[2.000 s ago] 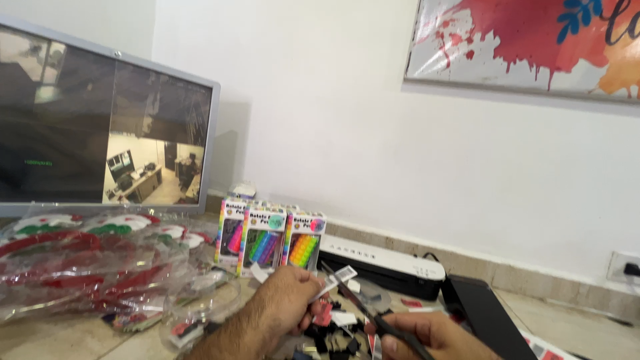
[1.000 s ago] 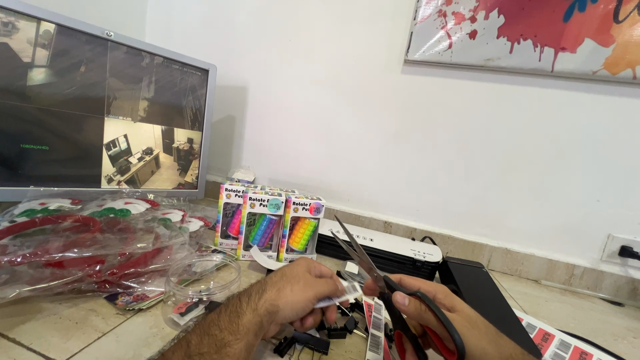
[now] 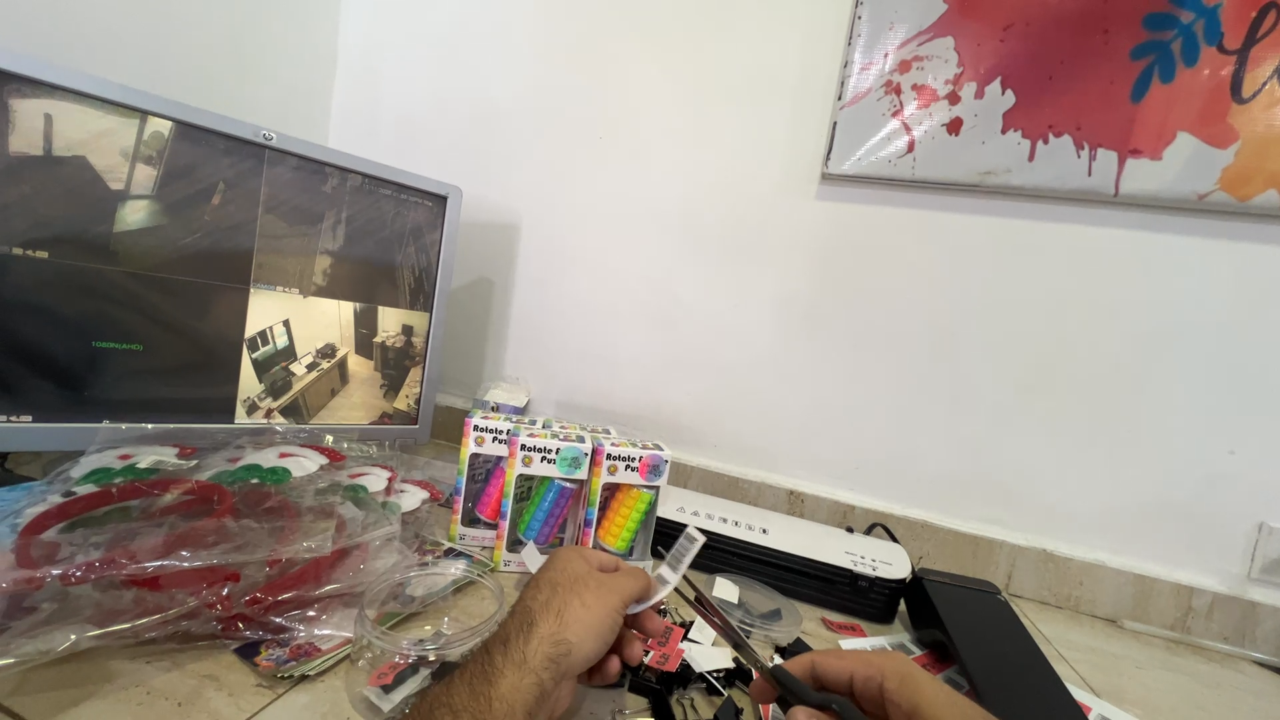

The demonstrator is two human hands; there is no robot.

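Observation:
My left hand (image 3: 590, 615) pinches a narrow, curled strip of white paper with a printed barcode (image 3: 680, 560) between thumb and fingers. My right hand (image 3: 860, 680), at the bottom edge, holds black-handled scissors (image 3: 735, 640) whose blades point up and left toward the strip. The blades look close together. Below the hands lie several black binder clips (image 3: 725, 708), small white paper pieces and red printed tags (image 3: 665, 648). An open round clear plastic container (image 3: 430, 610) stands left of my left hand, partly hidden by the forearm, with tags inside.
Several boxed rotating puzzle toys (image 3: 545, 495) stand behind my hands. A white and black laminator-like machine (image 3: 790, 545) is by the wall, with a black box (image 3: 985, 640) to its right. Plastic-bagged red headbands (image 3: 200, 540) lie left, before a monitor (image 3: 445, 300). A round clear lid (image 3: 745, 605) lies near the machine.
The scissors' blades, spread apart one second ago, are now closer together. My right hand has moved lower, and the strip in my left hand now sticks upward.

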